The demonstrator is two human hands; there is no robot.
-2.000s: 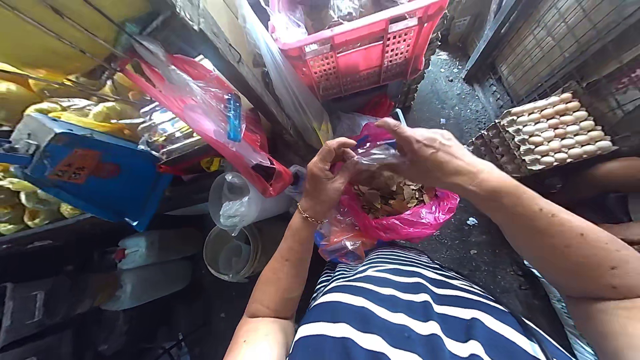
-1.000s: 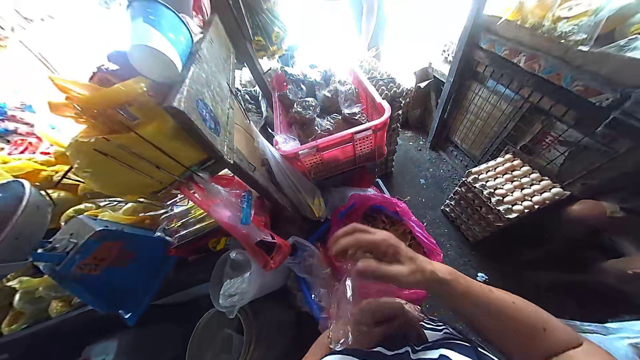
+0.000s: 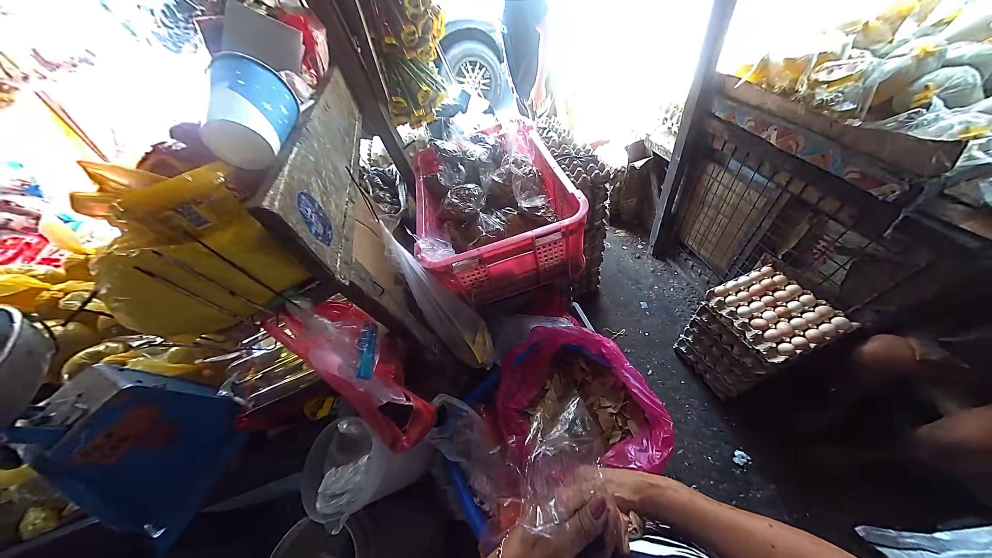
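Note:
Near the bottom edge, my left hand (image 3: 562,535) and my right hand (image 3: 601,492) are close together on a clear plastic bag (image 3: 570,442). My left thumb presses on the bag's lower part; the right hand is partly hidden behind it. The bag's upper part stands up in front of a bright pink plastic bag (image 3: 659,422), whose mouth is spread wide around dried brown leaves (image 3: 608,395). To the left of the pink bag lies more clear plastic (image 3: 473,442).
A red crate (image 3: 511,260) of filled clear bags stands ahead. Stacked egg trays (image 3: 767,314) are at right, near another person's limb (image 3: 957,434). At left are a blue metal box (image 3: 139,457), a whitish plastic container (image 3: 372,465) and a wooden stand (image 3: 310,186).
The view has tilted up. Two seconds ago my hands were raised over the leaves with clear plastic between them; now they are together at the near side of the pink bag.

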